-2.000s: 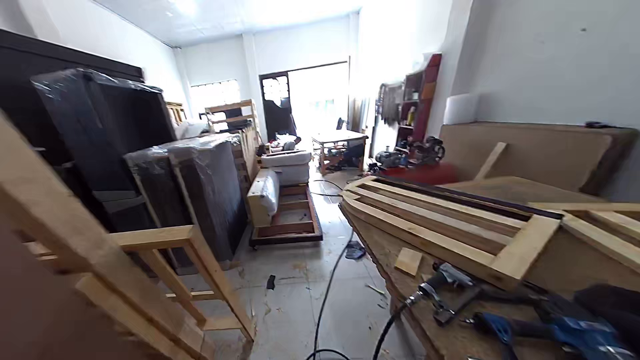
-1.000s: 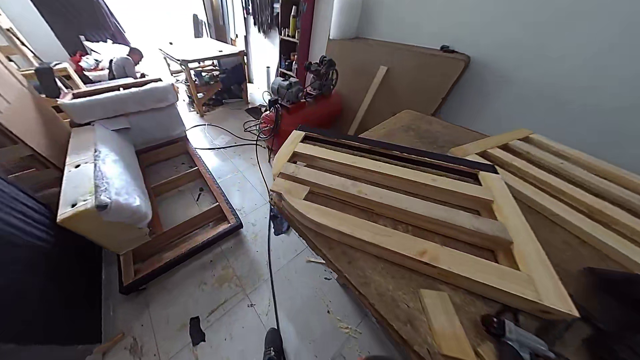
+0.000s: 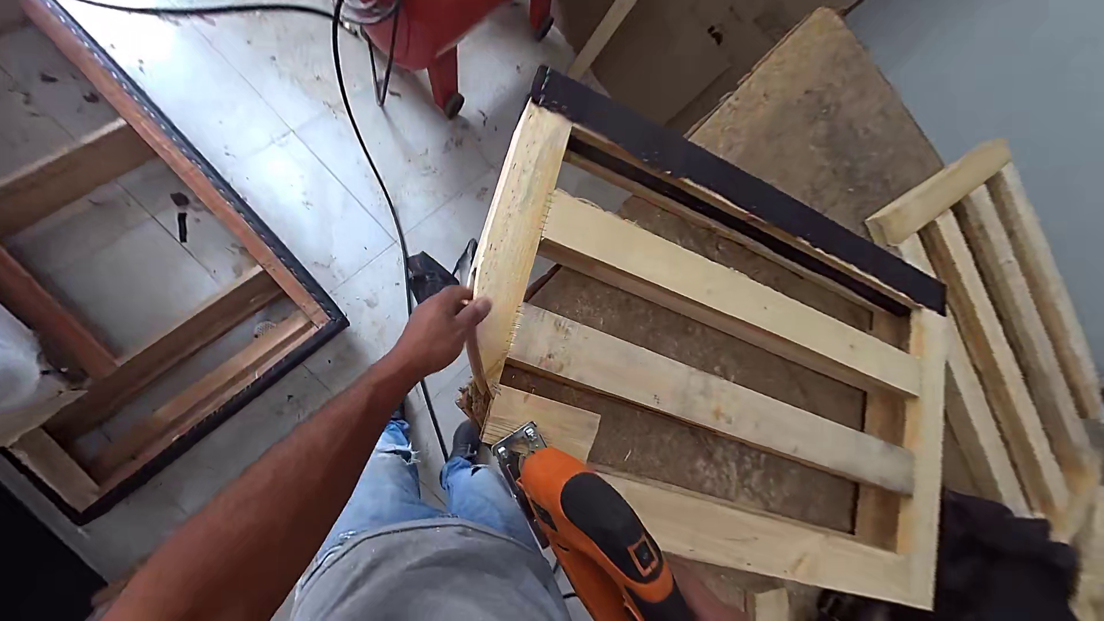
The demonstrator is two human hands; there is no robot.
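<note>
A slatted wooden frame (image 3: 716,323) with one dark-covered rail lies over the workbench. My left hand (image 3: 442,332) is at the frame's left end board, thumb and fingers closed at its edge near a thin wooden strip (image 3: 476,366); whether they grip the board or the strip cannot be told. An orange and black jigsaw (image 3: 586,517) stands with its metal shoe beside a short wood offcut (image 3: 552,414) at the frame's lower left corner. My right hand (image 3: 703,597) is at the rear of the jigsaw, mostly hidden behind it.
On the left, a reddish wooden base frame (image 3: 233,207) with dark edging lies on the tiled floor. A black hose (image 3: 379,190) runs from the red compressor (image 3: 427,34) down past my feet. A second slatted frame (image 3: 992,328) and dark cloth (image 3: 1000,552) are at the right.
My left hand has come into view at the frame's end, and the orange jigsaw has appeared at its lower left corner. The view has swung down toward the bench.
</note>
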